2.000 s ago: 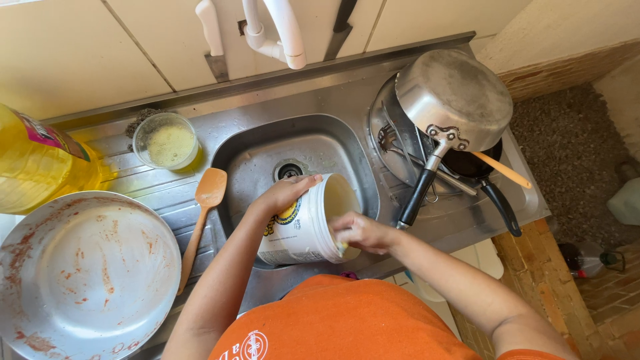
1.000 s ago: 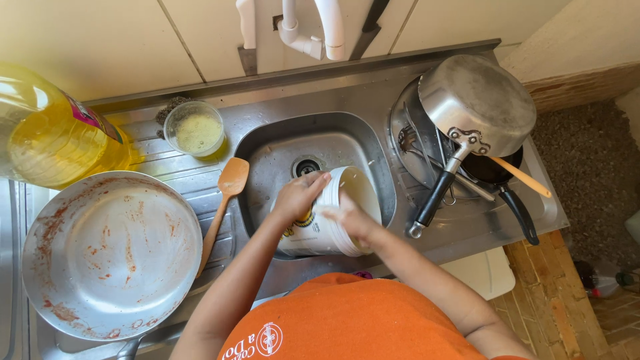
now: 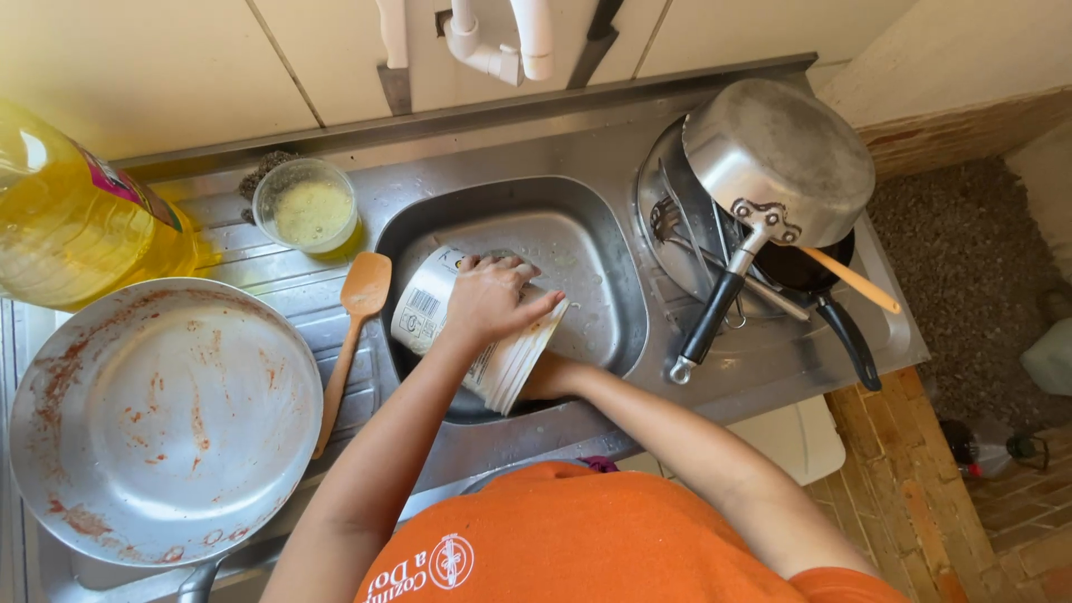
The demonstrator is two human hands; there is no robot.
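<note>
A white plastic tub [image 3: 427,301] with printed sides lies tilted in the stainless steel sink basin [image 3: 615,276], its mouth facing right and down. My left hand [image 3: 498,306] grips the tub over its upper side, fingers spread. My right hand [image 3: 548,375] reaches into the mouth of the tub; its fingers are hidden inside, so what they hold does not show. Left of the basin an orange spatula [image 3: 366,289] lies on the ribbed drainboard. Behind it stands a clear round container [image 3: 306,205] of yellowish foamy liquid.
A frying pan [image 3: 201,402] with reddish residue and a large bottle of yellow liquid [image 3: 75,226] stand at left. A dark scouring pad [image 3: 266,172] touches the container. At right, an upturned saucepan [image 3: 783,159] tops a dish rack. A white faucet [image 3: 532,38] hangs above.
The tub has turned, its mouth now facing more to the right and downward. My left hand has moved across its upper side, and my right hand has gone deeper into the mouth.
</note>
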